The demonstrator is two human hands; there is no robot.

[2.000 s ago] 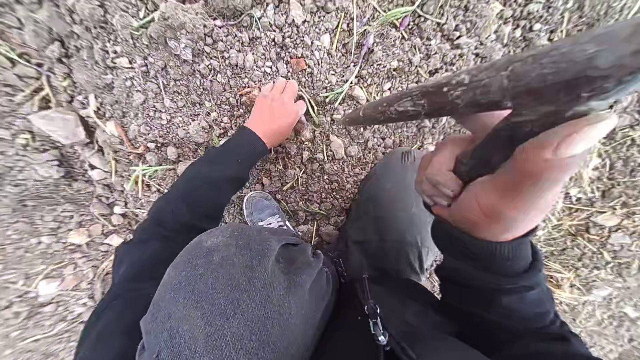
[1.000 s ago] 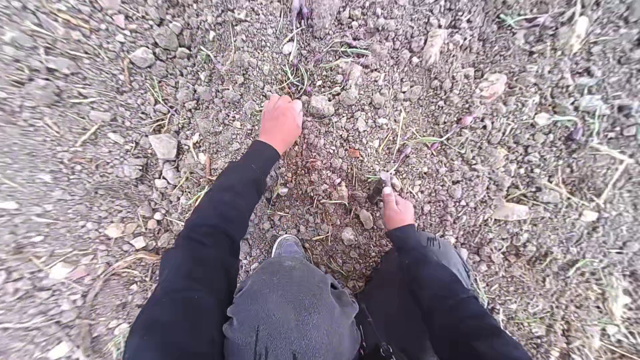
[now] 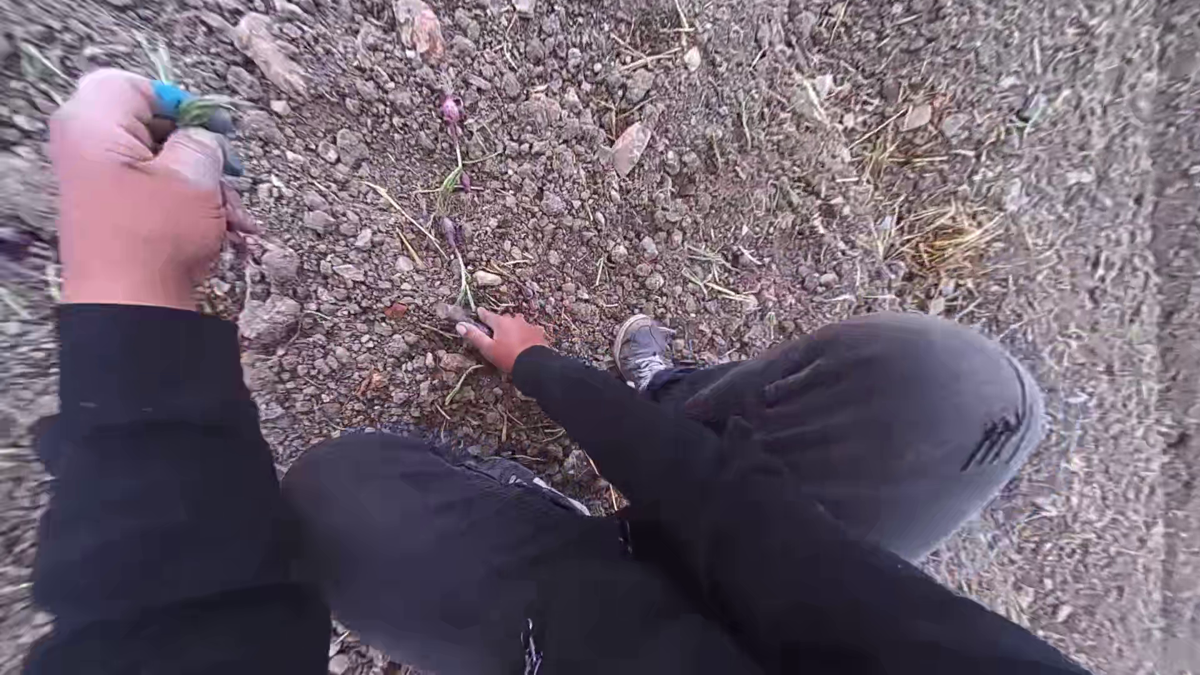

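My left hand is raised near the camera at the upper left. Its fingers are closed around a small blue thing with green leaves showing beside it; what the blue thing is cannot be told. Low over the soil, my right hand has thumb and fingertips at a small dark grey thing, beside the green leaves of a plant with a purple bulb or bud. Whether the fingers grip it is unclear. Another small plant with a pink-purple head lies farther up.
Loose, stony soil surrounds both hands. A reddish stone and a larger one lie ahead, with dry straw to the right. My shoe rests on the soil just right of my right hand, between my bent knees.
My left hand has risen from the soil towards the camera, now with the blue and green thing. The dark pointed tool that my right hand held two seconds ago is not seen now. The view has turned.
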